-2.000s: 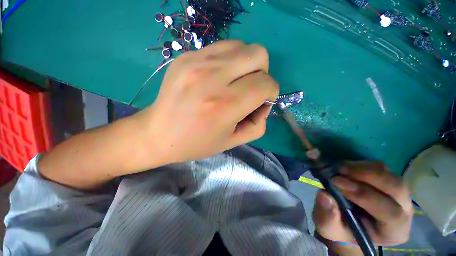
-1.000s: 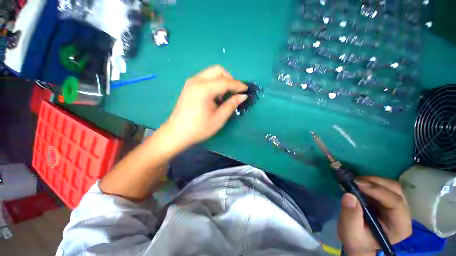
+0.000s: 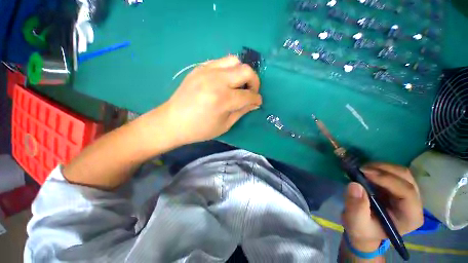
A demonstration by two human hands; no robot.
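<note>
My left hand is over the mat, with thumb and fingertips pinched together. A thin silvery solder wire curves out from behind its knuckles. Anything between the fingertips is too small to tell. The dark pile of lead wires lies just beyond the fingers, partly hidden. A tiny circuit board lies on the mat right of the left fingertips. My right hand grips the black soldering iron. Its coppery tip points up and left, right of the board and apart from it.
A clear blister tray with rows of boards lies at the far right. A whitish strip lies below it. A black fan and off-white pot stand at right. A blue stick, green-centred spools and red tray are at left.
Over the last second my left fingertips have moved from the pile toward the board. The solder wire behind the hand shows again. My right hand still holds the iron, and the view has shifted slightly.
</note>
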